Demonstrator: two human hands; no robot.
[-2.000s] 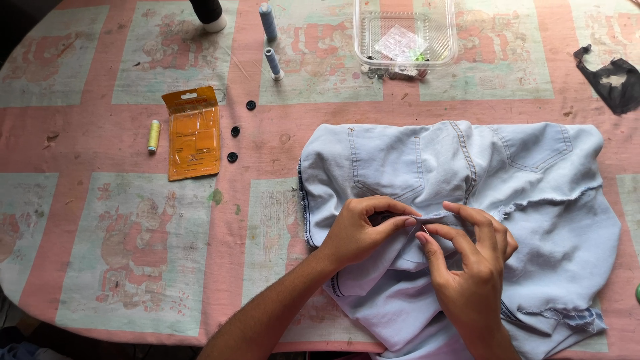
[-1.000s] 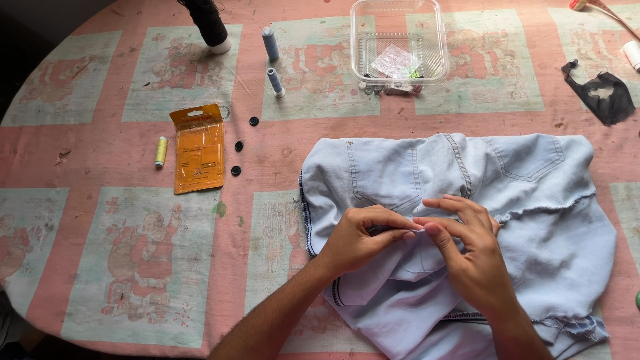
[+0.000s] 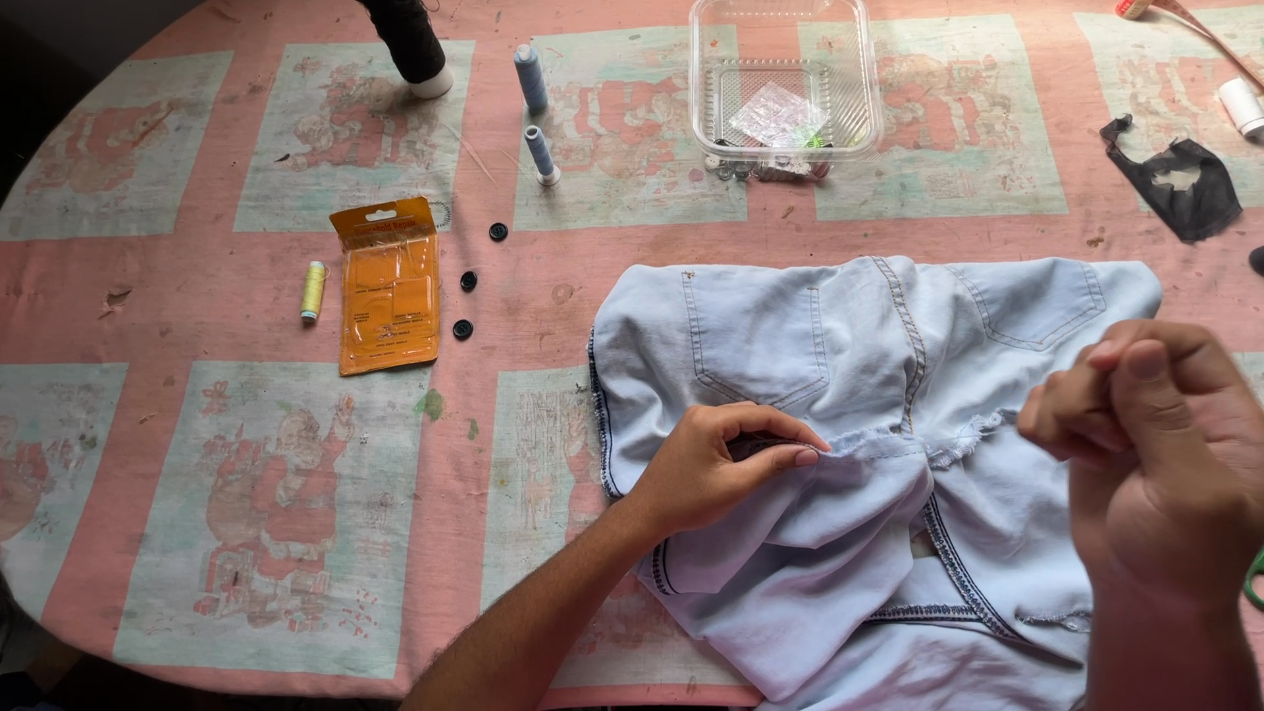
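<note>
A light blue denim garment [image 3: 760, 336] with back pockets and frayed seams lies spread on the table. At its middle my left hand [image 3: 726, 459] pinches a folded frayed edge of the denim between thumb and forefinger. Raised above the garment's right side, my right hand [image 3: 1155, 425] has its thumb and fingertips pressed together; whether a needle is between them cannot be made out, and no thread shows clearly.
An orange needle packet [image 3: 390, 286], a yellow thread spool [image 3: 313, 291] and several black buttons [image 3: 468, 281] lie left. Behind stand blue spools [image 3: 530, 79], a black thread cone [image 3: 407, 44] and a clear plastic box [image 3: 869, 109]. Black fabric scrap [image 3: 1175, 188] lies far right.
My right hand has moved away from my left, to the right and up off the denim. Earlier both hands' fingertips were close together over the fold. My left hand still pinches the cloth.
</note>
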